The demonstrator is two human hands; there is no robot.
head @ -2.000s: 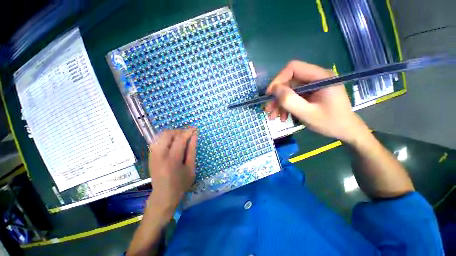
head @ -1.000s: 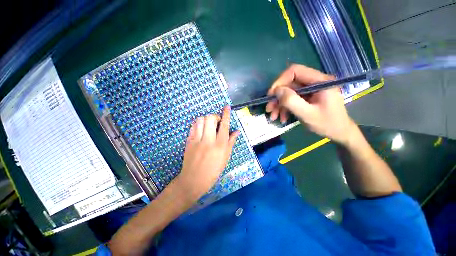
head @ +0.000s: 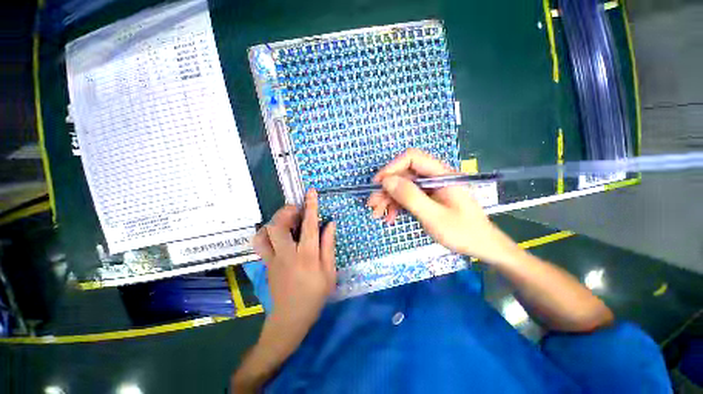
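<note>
The gridded component tray (head: 370,100) lies flat on the green bench, with small blue-silver squares in rows. A narrow metallic rail (head: 284,158) runs along its left edge. My right hand (head: 428,200) pinches a long thin packing tube (head: 455,179) over the tray. The tube's left end lies near the tray's left side; its far end reaches out to the right, pale and blurred. My left hand (head: 299,258) rests on the tray's lower left, its index fingertip at the tube's left end. Whether it grips the tube or only touches it, I cannot tell.
A printed record sheet (head: 158,131) lies left of the tray, with a label strip (head: 212,246) below it. A tube bundle (head: 595,92) lies at the right bench end. A yellow tag (head: 469,165) is beside the tray's right edge. Bluish tubes (head: 181,297) show below the bench's front edge.
The tube's left end has moved from the tray's right edge to near its left side. Both hands have moved left over the tray. The camera view has also shifted and turned.
</note>
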